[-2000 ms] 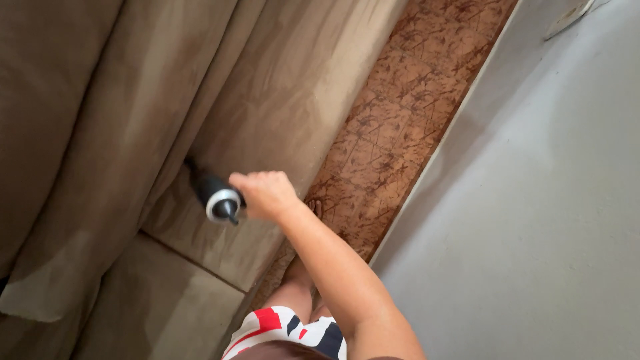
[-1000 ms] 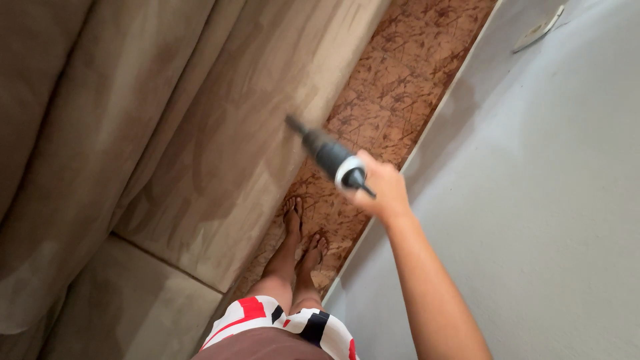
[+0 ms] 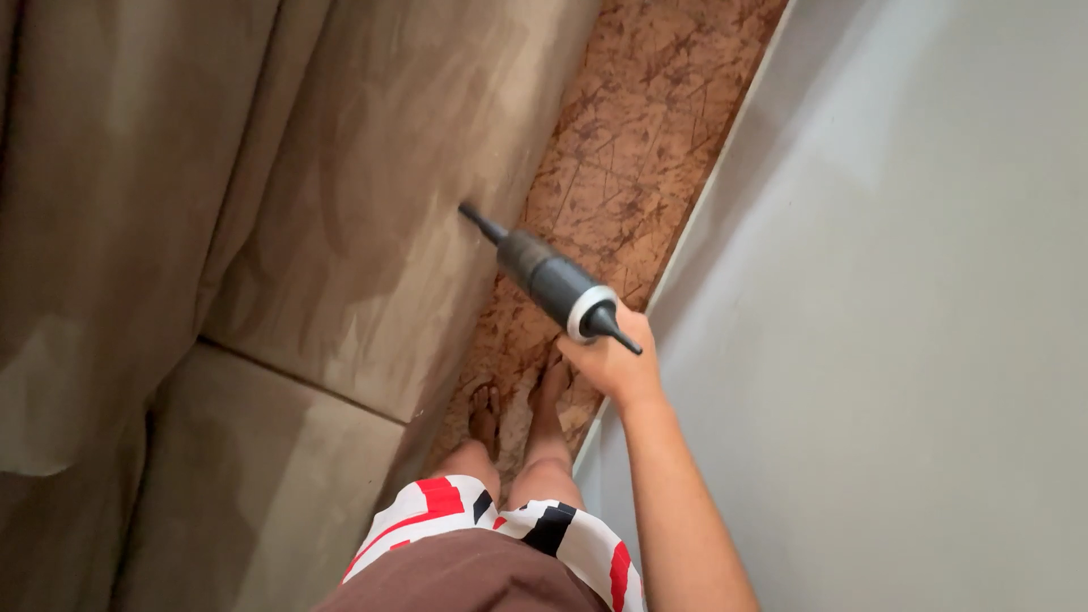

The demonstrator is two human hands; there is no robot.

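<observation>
A dark handheld vacuum cleaner (image 3: 557,285) with a white ring and a pointed rear end is held by my right hand (image 3: 616,353), whose fingers are mostly hidden behind it. Its narrow nozzle points up and left and its tip lies over the seat edge of a brown fabric sofa (image 3: 365,212). Whether the tip touches the fabric I cannot tell. Light and dark streaks mark the seat cushion. My left hand is out of view.
Patterned reddish-brown flooring (image 3: 637,144) runs as a narrow strip between the sofa and a pale grey wall (image 3: 892,340). My feet stand on it. Sofa back cushions (image 3: 110,212) lie at the left, and a seam divides the seat.
From two seconds ago to one second ago, my right hand moved right with the handheld vacuum, from over the seat cushion toward the floor strip. Its nozzle now reaches over the seat's edge.
</observation>
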